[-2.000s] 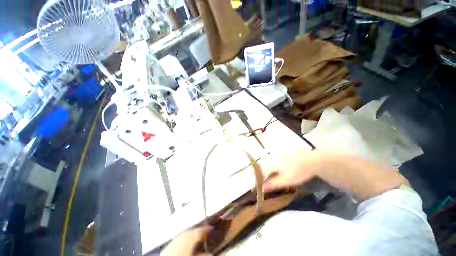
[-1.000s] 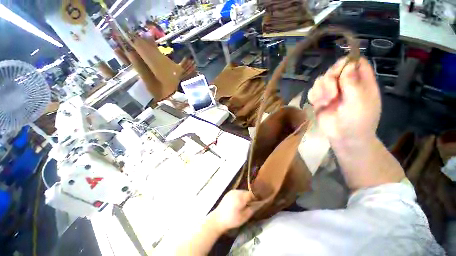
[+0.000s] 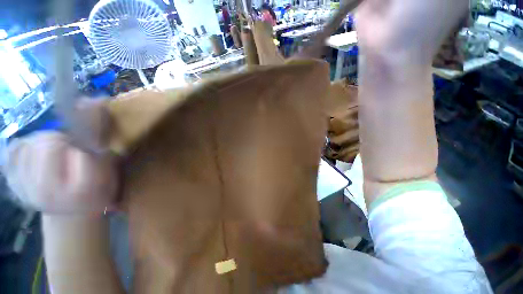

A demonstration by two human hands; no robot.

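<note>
A brown bag body (image 3: 269, 166) hangs upright close in front of me, its top edge curved and a dark seam running down its middle. A small cream tab (image 3: 225, 266) is stuck low on the seam. My left hand (image 3: 66, 172), blurred, grips the bag's upper left edge, beside a blurred upright strip. My right hand (image 3: 407, 26) is raised at the top right, partly cut off by the picture's edge. A brown strap (image 3: 335, 24) runs up from the bag to it; the fingertips are hidden.
A white fan (image 3: 131, 33) stands behind at the upper left. Brown pieces (image 3: 344, 135) are stacked behind the bag at right. A corner of the white table (image 3: 332, 181) shows beside the bag. Rows of worktables lie farther back. The bag hides the sewing machine area.
The bag has been lifted from beside the table up before me. My left hand has moved left and up with its edge. My right hand has risen to the top of the picture.
</note>
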